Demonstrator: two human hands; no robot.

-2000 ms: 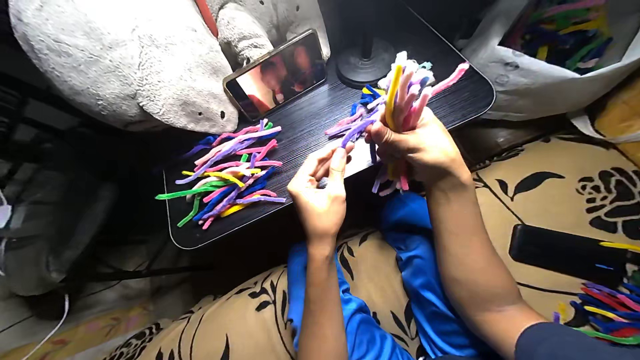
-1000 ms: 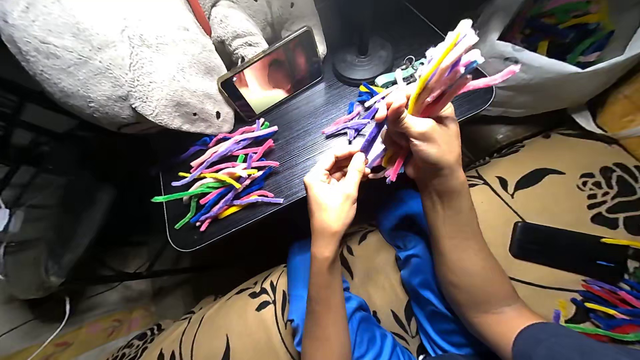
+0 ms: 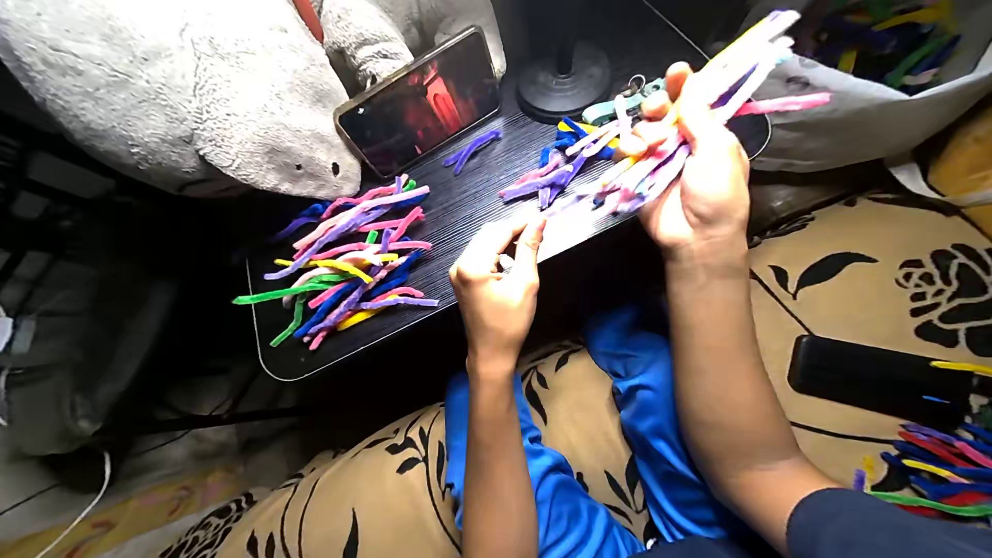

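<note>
My right hand (image 3: 701, 182) grips a thick bundle of fuzzy coloured strips (image 3: 744, 70), mostly pink, white, purple and yellow, above the right part of the black table. Just left of the bundle's lower end is my left hand (image 3: 500, 267), thumb and index finger close together; glare hides whether a strip is between them. A loose pile of mixed strips (image 3: 356, 271) lies on the table's left part. Blue, yellow and purple strips (image 3: 562, 167) lie beside the bundle. One small folded purple strip (image 3: 473, 149) rests alone before the propped phone.
A phone (image 3: 422, 101) leans against a grey plush toy (image 3: 232, 93). Behind the strips stands a round black base (image 3: 564, 81), with a teal strap (image 3: 624, 105) near it. At right are a whitish bag (image 3: 845, 116) holding strips, a black device (image 3: 876, 380) and more strips (image 3: 938, 473) on patterned cloth.
A small folded purple strip now lies alone on the table near the phone, where the earlier frames show bare surface. The bundle in my right hand has tilted further to the right.
</note>
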